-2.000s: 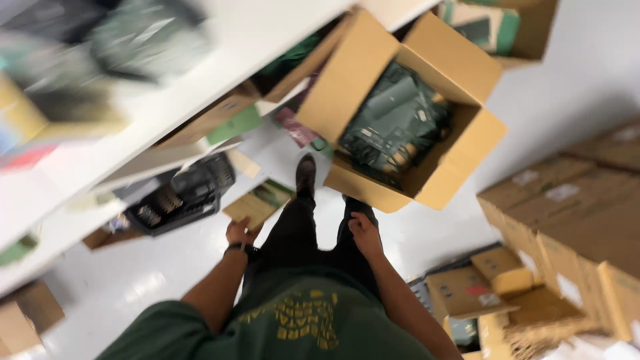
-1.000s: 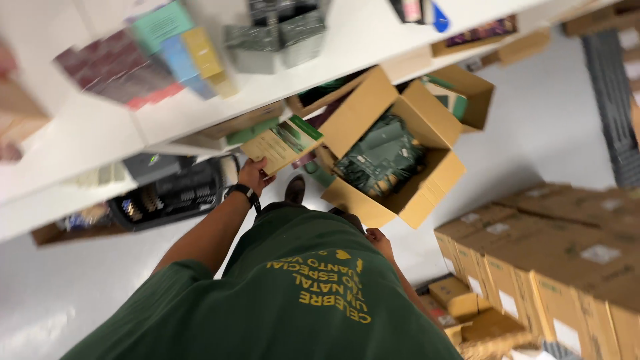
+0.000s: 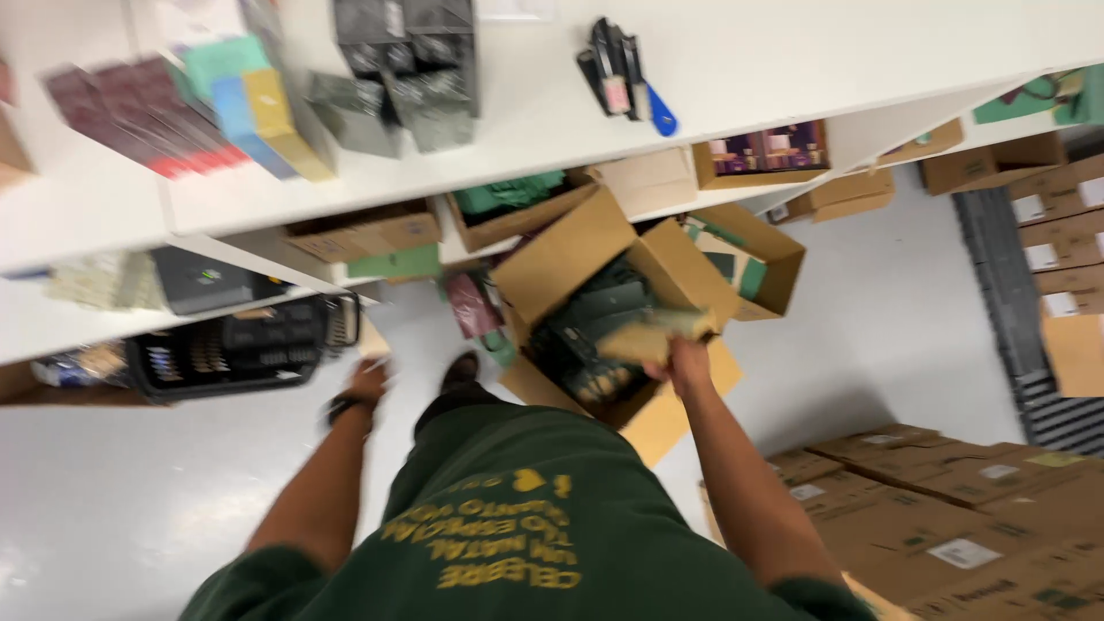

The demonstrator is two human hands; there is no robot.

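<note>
My right hand [image 3: 686, 366] grips a blurred, flat beige and green pack [image 3: 647, 338] over the open cardboard box [image 3: 561, 263]. Dark green packed items [image 3: 604, 302] fill much of that box, with some tan pieces at its lower end. My left hand [image 3: 369, 385], with a dark band at the wrist, is low at the left, beside the black plastic basket [image 3: 233, 354]. A pale flat piece [image 3: 373, 338] is right at its fingertips; blur hides whether the fingers hold it.
A white worktop [image 3: 535, 103] carries small boxes [image 3: 259, 95] and dark-handled tools [image 3: 617, 73]. Under it are shelves with cartons. Another open carton [image 3: 772, 267] stands beyond the large box. Stacked cartons [image 3: 931, 517] are at the lower right. A pink bag [image 3: 472, 306] lies by my shoe.
The pack in my left hand one second ago is no longer plainly there. My left hand has moved down and away from the large box; my right hand has come over it with a similar pack.
</note>
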